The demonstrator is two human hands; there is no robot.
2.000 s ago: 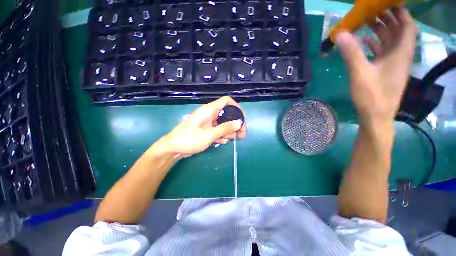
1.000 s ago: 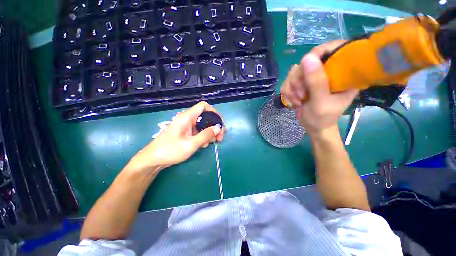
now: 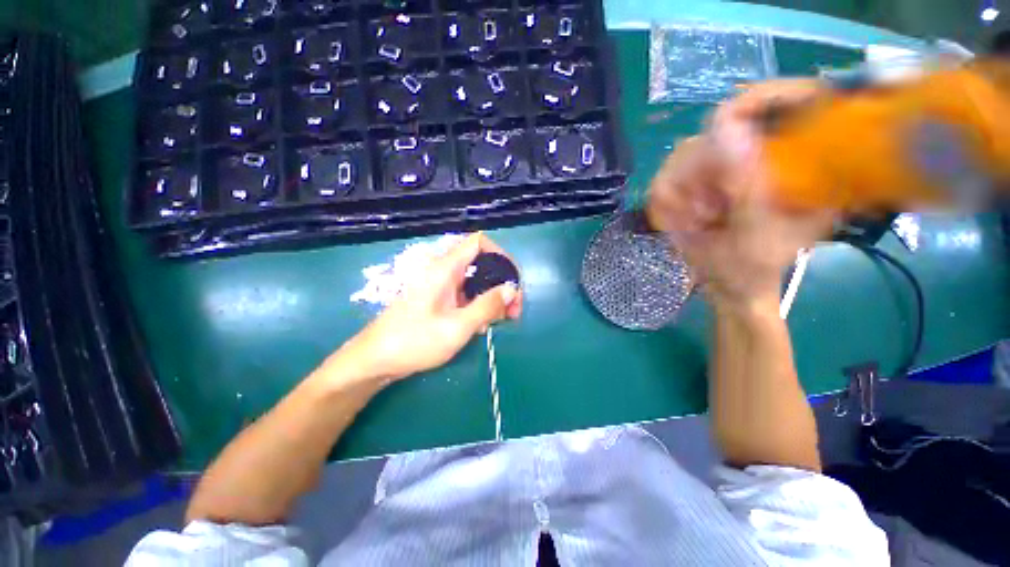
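My left hand (image 3: 426,316) holds a round black unit (image 3: 491,275) between thumb and fingers, just above the bench. A thin twisted pale strand (image 3: 494,382) runs from below the unit to the bench's front edge. My right hand (image 3: 737,205) is blurred and grips an orange electric screwdriver (image 3: 897,138). Its nose end is over the upper right part of the round grey screw dish (image 3: 631,277); the bit cannot be made out. A loose pile of small white parts (image 3: 388,279) lies left of my left hand, partly behind it.
Stacked black blister trays (image 3: 377,210) with round units stand at the back. More black trays (image 3: 83,310) stand at far left. A clear bag (image 3: 711,64) lies behind the dish. A white stick (image 3: 794,282), black cable (image 3: 914,294) and binder clip (image 3: 862,390) are at right.
My right hand brought the screwdriver from the upper right down to the dish. The view shifted, and more of the white pile shows. My left hand keeps hold of the unit.
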